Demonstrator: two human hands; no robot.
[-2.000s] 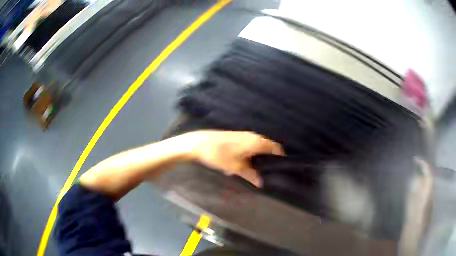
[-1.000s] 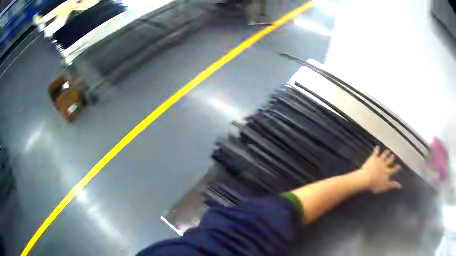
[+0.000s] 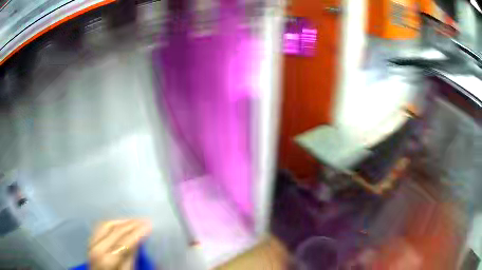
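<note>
The view is strongly blurred. A hand, which looks to be my left hand (image 3: pixel 116 243), is at the bottom left edge with blue sleeve cloth beside it. Its fingers look close together, but whether it holds anything cannot be told. My right hand is not in view. Straight ahead is the purple-lit opening of the drying oven (image 3: pixel 224 121), with a pale grey panel to its left. Blurred dark shapes (image 3: pixel 42 58) hang along the upper left, too smeared to name surely.
An orange panel (image 3: pixel 306 105) with a lit purple display stands right of the opening. A pale flat surface (image 3: pixel 333 145) juts out beyond it. A tan surface (image 3: pixel 259 257) is at the bottom centre. A curved rail with an orange edge (image 3: pixel 58 27) crosses the top left.
The view has swung from the black straps and grey floor to the purple-lit oven. The hand that lay spread on the straps is no longer on them; a hand shows at the bottom left.
</note>
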